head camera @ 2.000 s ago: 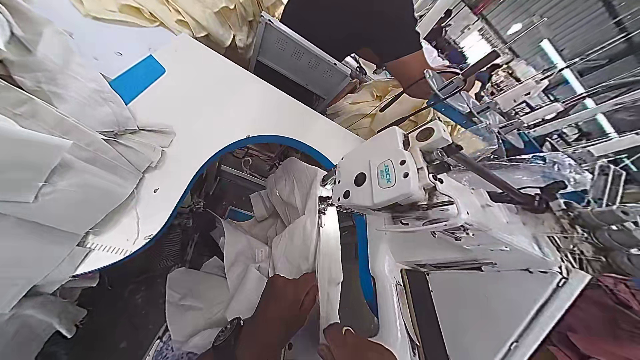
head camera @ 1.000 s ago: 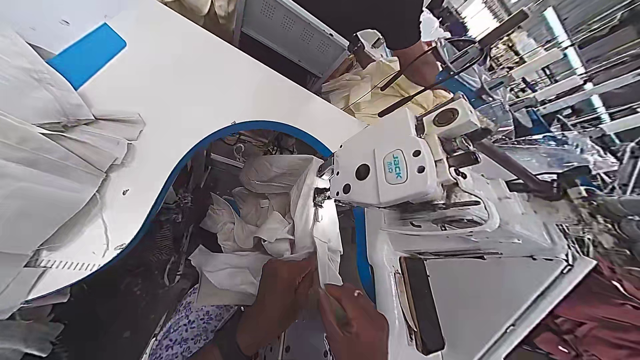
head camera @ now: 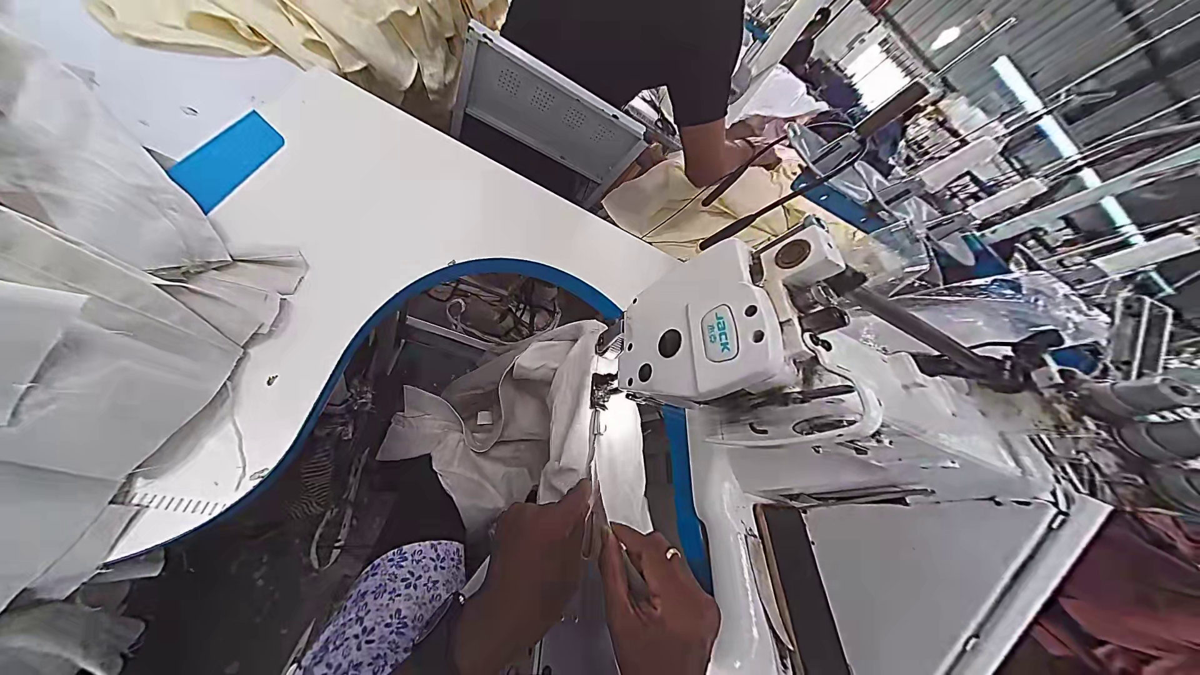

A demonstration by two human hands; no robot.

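Note:
A white Jack industrial sewing machine [head camera: 703,328] stands at centre, its lit needle area over white fabric [head camera: 572,422]. Below the needle, my left hand [head camera: 544,553] pinches the left edge of the fabric between closed fingers. Beside it on the right, my right hand [head camera: 656,591], with a ring on one finger, grips the fabric's lower end. The two hands are close together, and the fabric runs from them up to the presser foot. Its folds hang to the left, in the table's cut-out. The fingertips are partly hidden by the cloth.
A white table [head camera: 394,187] with a blue-edged cut-out curves around the left. White fabric pieces [head camera: 103,328] lie piled on it. Beyond a grey metal box [head camera: 553,112], a person in a dark top handles cream fabric [head camera: 750,206]. Maroon cloth [head camera: 1125,600] is at the lower right.
The loose folds of white fabric in the cut-out have shifted and opened out. Both hands remain on the cloth below the needle. The view has swung about.

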